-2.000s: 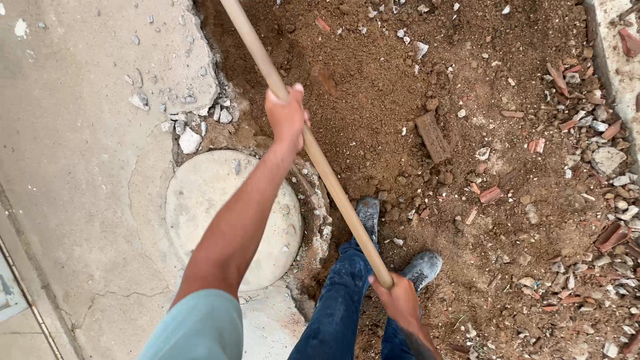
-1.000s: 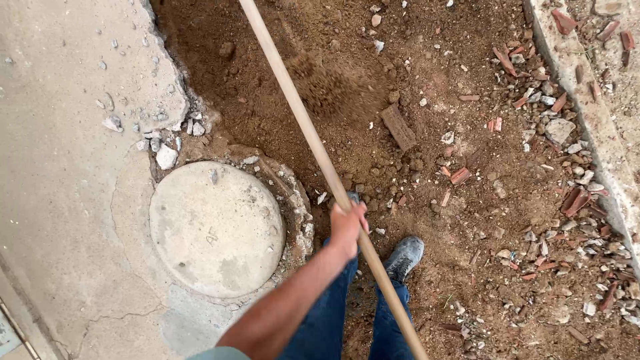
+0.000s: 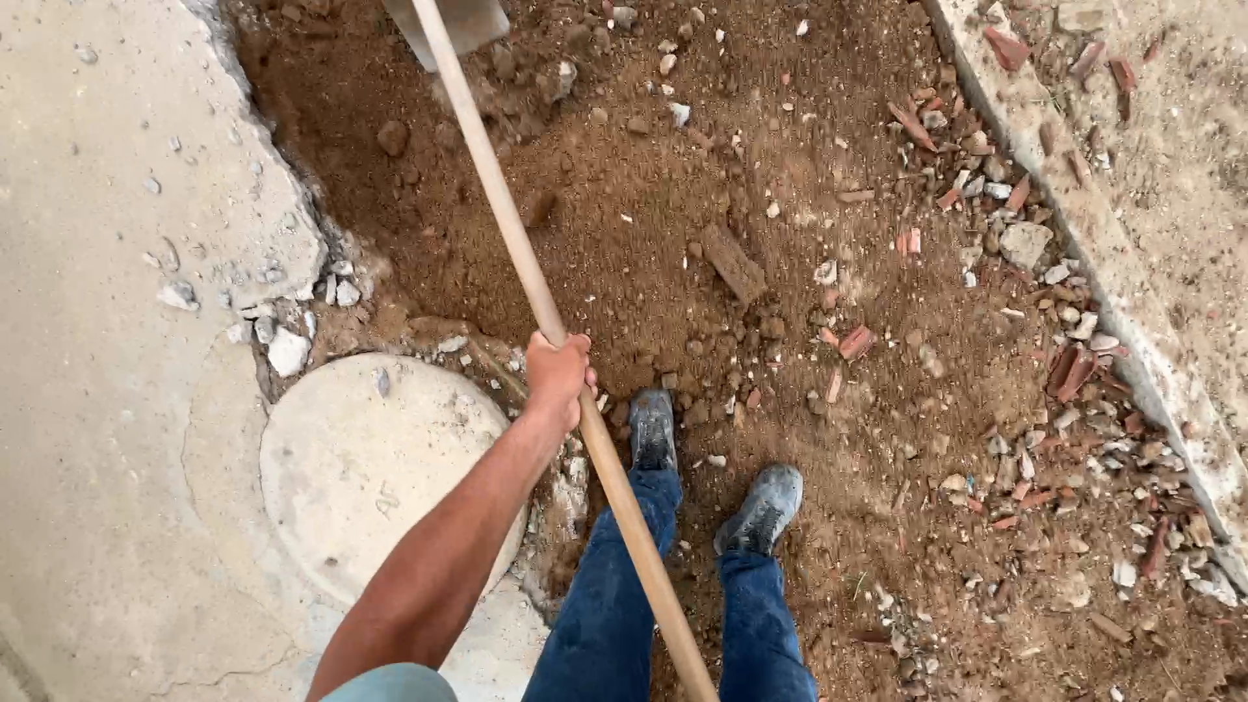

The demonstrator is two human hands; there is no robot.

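Note:
My left hand (image 3: 560, 374) is closed around the middle of a long wooden handle (image 3: 501, 210), which runs from the top left of centre to the bottom edge. At its far end a flat metal blade (image 3: 463, 24), partly cut off by the top edge, lies at the brown soil (image 3: 624, 253). The tool looks like a hoe or shovel; which one I cannot tell. My right hand is out of view, below the frame. Both my shoes stand on the soil, to the right of the handle.
A round concrete cover (image 3: 385, 468) lies left of my feet, set in a broken-edged concrete slab (image 3: 107, 322). Stones and red brick shards (image 3: 1072, 373) are strewn along a concrete curb (image 3: 1121, 292) on the right. A brown block (image 3: 733, 263) lies ahead of my shoes.
The metal blade has come into view at the top. My right hand, on the handle's lower part two seconds ago, has left the view. My left hand stays on the handle.

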